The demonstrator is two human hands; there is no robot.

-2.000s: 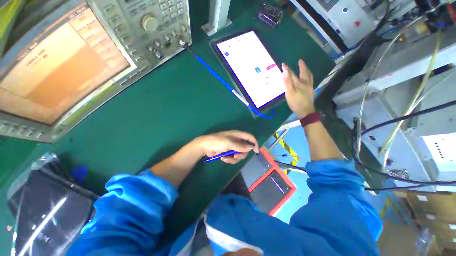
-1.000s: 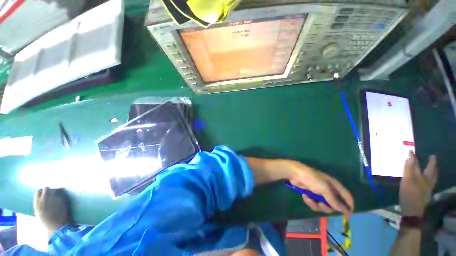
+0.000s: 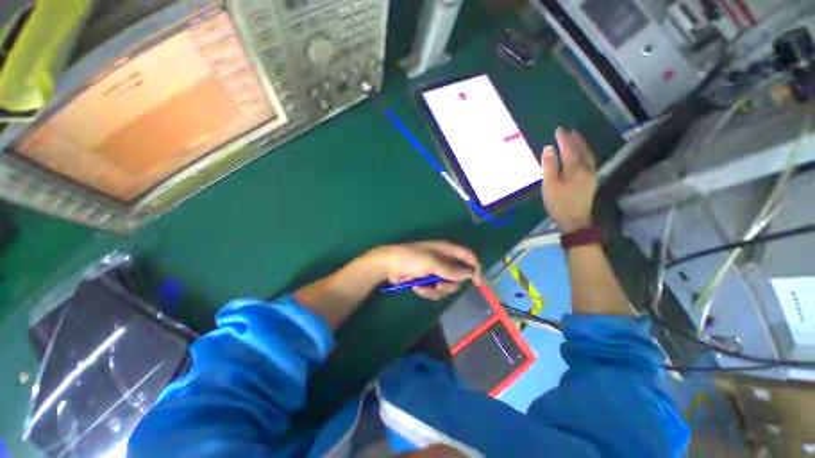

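The tablet [image 3: 483, 139] lies on the green mat with a bright white screen and small red marks. My right hand [image 3: 569, 179] is at its right edge, fingers apart and holding nothing; whether a fingertip touches the tablet I cannot tell. My left hand [image 3: 429, 268] is near the mat's front edge, closed on a dark-blue pen [image 3: 411, 284]. A bright blue cable [image 3: 415, 143] with a whitish section runs from near the instrument along the tablet's left side to its lower corner.
The beige-grey instrument [image 3: 326, 54] with an orange screen stands at upper left, a yellow item [image 3: 40, 54] on top. Bagged dark tablets [image 3: 107, 367] lie at lower left. A metal post [image 3: 435, 36] stands behind the tablet. A red-framed rack [image 3: 491, 344] is below the bench edge. Grey cabinets and cables are at right.
The view swung left to the bagged tablets and a neighbouring hand, then back right. The tablet's screen content has changed since the earliest frame. My left hand still holds the pen.
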